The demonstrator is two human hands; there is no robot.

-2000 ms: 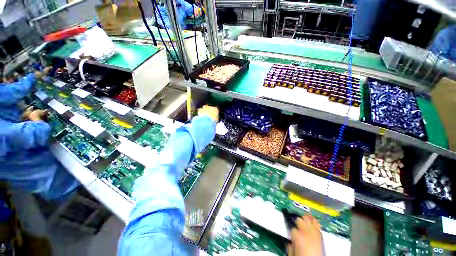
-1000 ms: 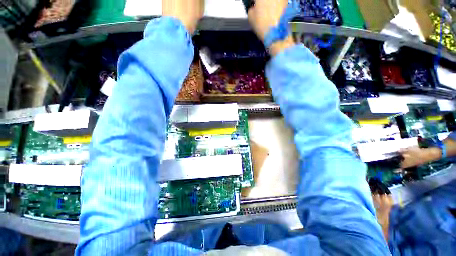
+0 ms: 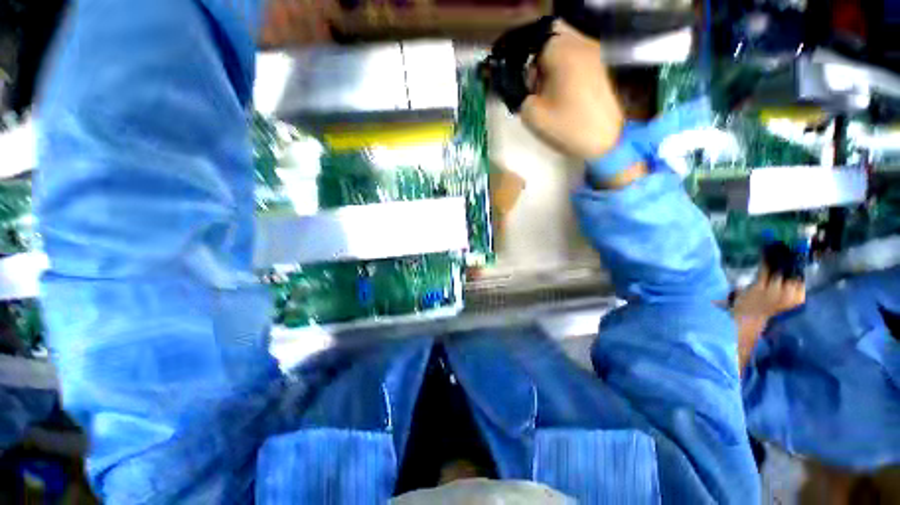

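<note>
A green circuit board (image 3: 336,291) lies in front of me. It carries a white block with a yellow strip (image 3: 390,135) and a long white bar (image 3: 365,229) nearer my body. My right hand (image 3: 567,94), with black coverings on its fingers and a blue band at the wrist, is above the pale gap right of the board. Its fingers look bent but are blurred; whether they hold anything cannot be told. My left sleeve runs up the left side; that hand is past the top edge.
A metal rail (image 3: 538,291) runs along the near side. Parts bins (image 3: 434,15) show blurred at the top. At right, another person's hand (image 3: 765,301) with black finger coverings is beside a board with a white bar (image 3: 807,189).
The view has tilted down towards my body. My right hand has come back from the upper shelf to above the gap. My left hand has left the picture at the top.
</note>
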